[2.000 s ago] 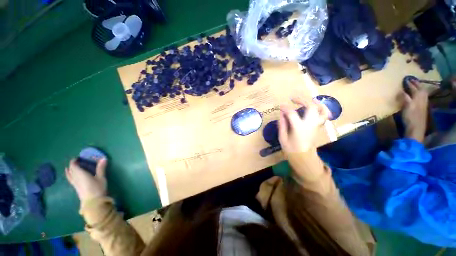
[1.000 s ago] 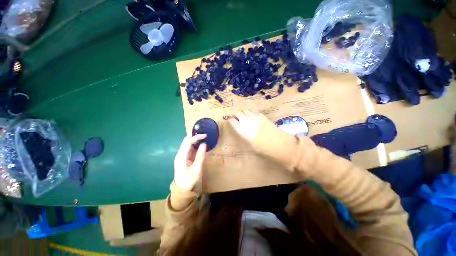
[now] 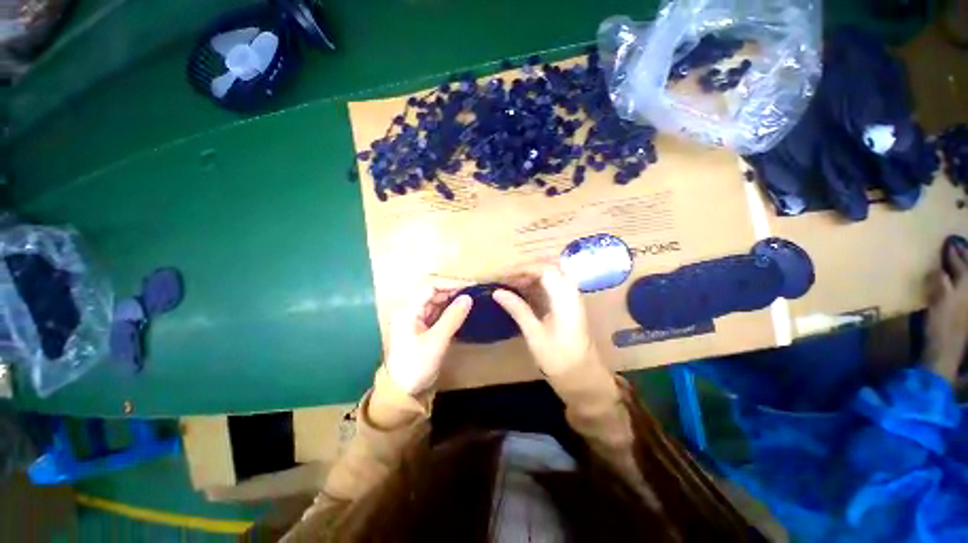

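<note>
A dark round base cover is held between both hands over the cardboard sheet. My left hand grips its left side, with the thumb on its face. My right hand holds its right side, thumb on it too. The fingertips meet near the top edge; any small foot between them is hidden. A loose heap of small dark feet lies at the mat's far side. A shiny-faced cover lies right of my hands, beside an overlapping row of dark covers.
An open clear bag and a cover pile stand at the far right. A second bag and loose covers lie left. A fan unit is on the far side. A person's hand and blue sleeve show at right.
My right hand has moved from the mat's middle to the cover, which both hands now hold. The cover is lower and further right, nearer my body. The view has shifted slightly.
</note>
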